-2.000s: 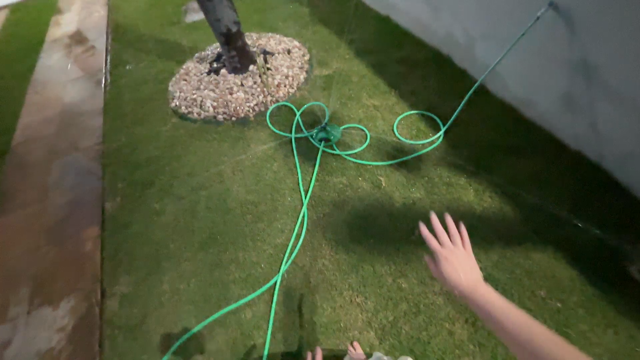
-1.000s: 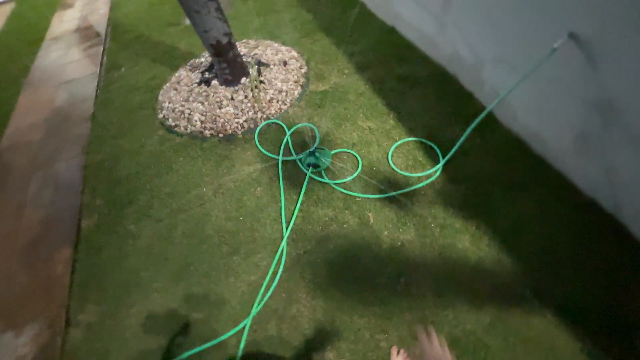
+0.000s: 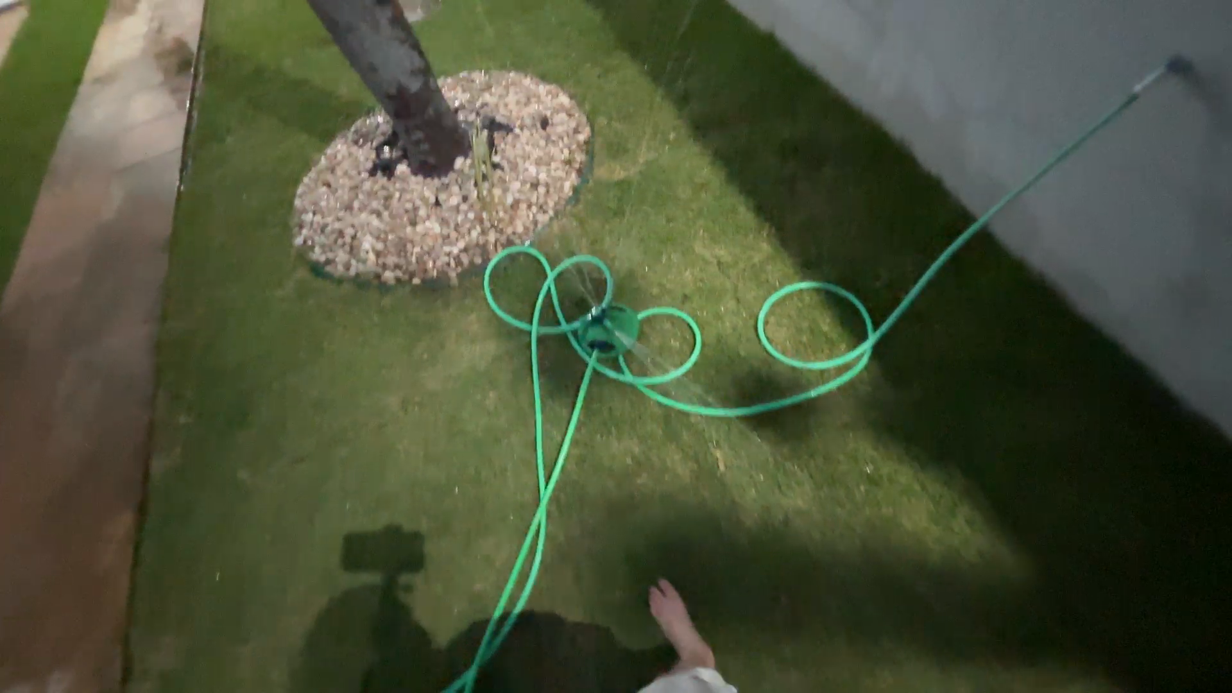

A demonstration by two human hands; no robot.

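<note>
Neither my left hand nor my right hand is in view. A green garden hose [image 3: 539,433] lies on the lawn, looped near a green sprinkler [image 3: 608,332] with a round base. Thin jets of water come from the sprinkler. From there the hose runs right, makes another loop and rises to a fitting [image 3: 1176,67] on the wall. Two lengths of hose cross below the sprinkler and run out at the bottom edge. My bare foot [image 3: 674,616], below a pale hem, shows at the bottom, right of these lengths.
A tree trunk [image 3: 409,87] stands in a round bed of pale pebbles [image 3: 385,226], up and left of the sprinkler. A paved path [image 3: 87,318] runs along the left. At the right rises a grey wall [image 3: 1011,115]. Shadows fall across the lawn [image 3: 337,404].
My right hand, held out with fingers apart over the lawn two seconds ago, has left the view. The sprinkler and the pebble bed now appear larger and nearer.
</note>
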